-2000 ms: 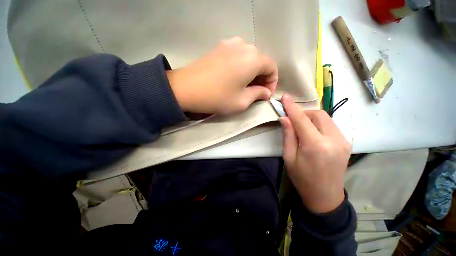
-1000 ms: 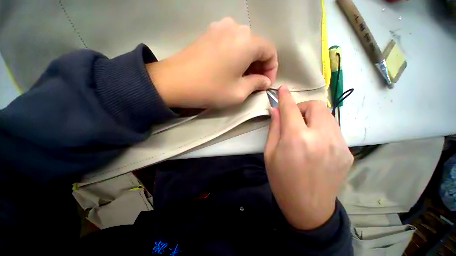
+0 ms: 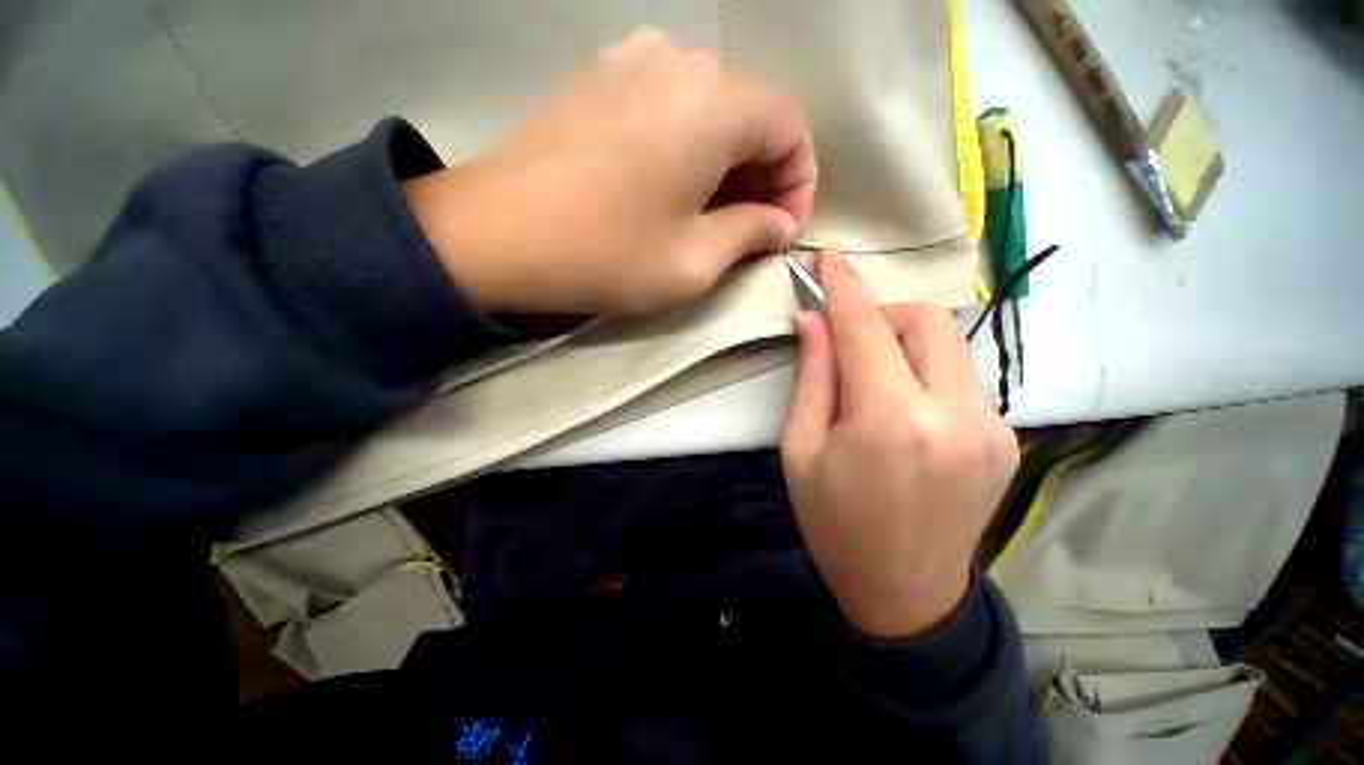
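Note:
A large beige-grey bag panel (image 3: 494,90) lies across the table with a stitched band along its near edge and a yellow edge (image 3: 966,135) at its right. My left hand (image 3: 643,180) is on the panel, thumb and forefinger pinched at the band's seam; whether a thread is between them is too small to tell. My right hand (image 3: 898,448) holds small snips (image 3: 805,281); only the silver blades show, their tips at the seam by my left fingertips. The handles are hidden in the fist.
Right of the panel lie a green-handled awl (image 3: 1007,209) with black cord (image 3: 1023,272), a wooden brush (image 3: 1100,90) and a pale yellow block (image 3: 1186,157). Beige pieces hang below the table at right (image 3: 1182,523) and lie at lower left (image 3: 352,590).
The view has shifted, so the awl, brush and block sit higher, and the red bottle has left the picture. Both hands have moved slightly left along the seam, still close together.

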